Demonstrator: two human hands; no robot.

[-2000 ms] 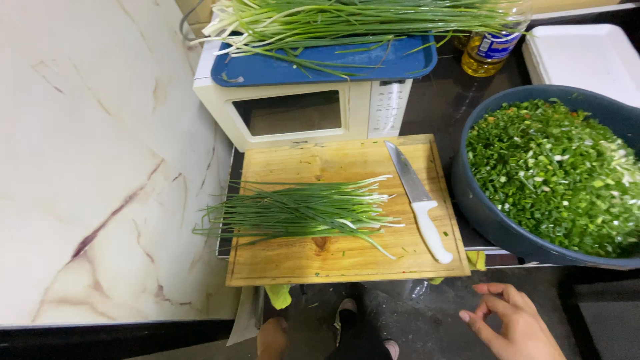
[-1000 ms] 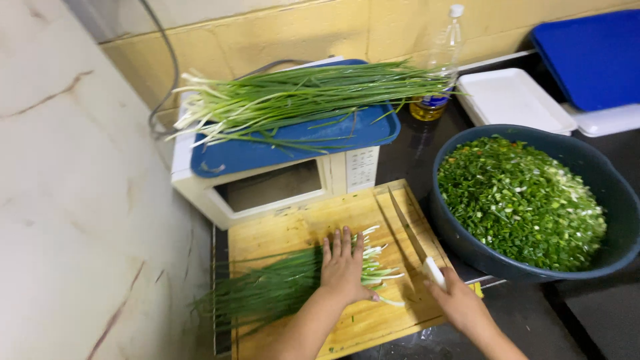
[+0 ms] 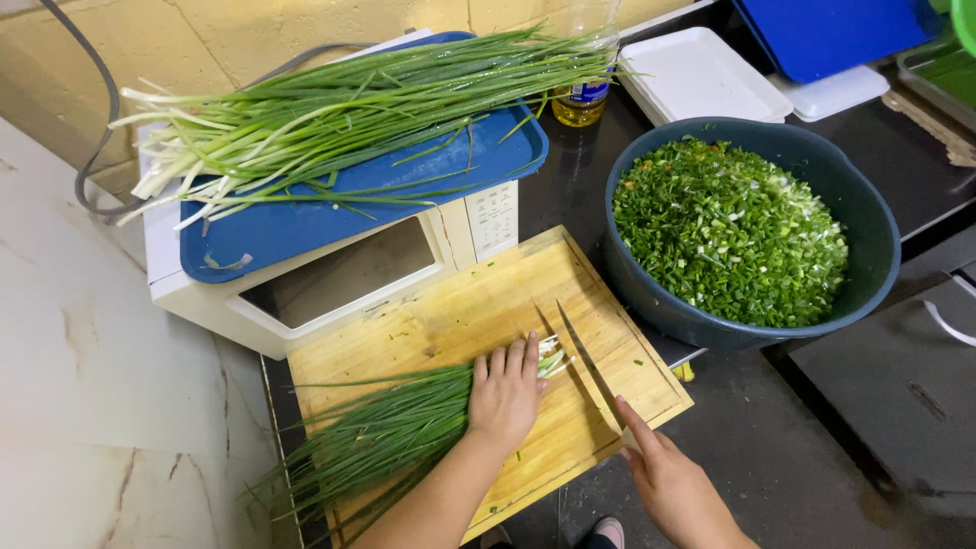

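On a wooden cutting board [image 3: 610, 335] lies a bunch of green onions [image 3: 404, 415], its white ends toward the right. My left hand [image 3: 505, 393] presses and gathers the bunch just behind those ends. My right hand [image 3: 663, 473] grips a kitchen knife [image 3: 585, 354] by its white handle, mostly hidden in the fingers, with the forefinger reaching along the top near the blade's base. The blade points up and away, just right of the white ends, with a small gap between them. A big dark blue tub [image 3: 877, 290] of chopped greens [image 3: 724, 236] stands right of the board.
Behind the board a white microwave [image 3: 347, 282] bears a blue tray [image 3: 267, 248] with more long green onions [image 3: 335, 130]. A bottle with yellow oil [image 3: 578, 110], white trays [image 3: 698, 72] and a blue board [image 3: 839, 30] are at the back. A marbled wall surface [image 3: 114, 366] borders the left.
Two seconds ago the knife lay on the board with no hand on it; my right hand now holds it. My left hand has come onto the bunch, and the white ends are gathered closer together.
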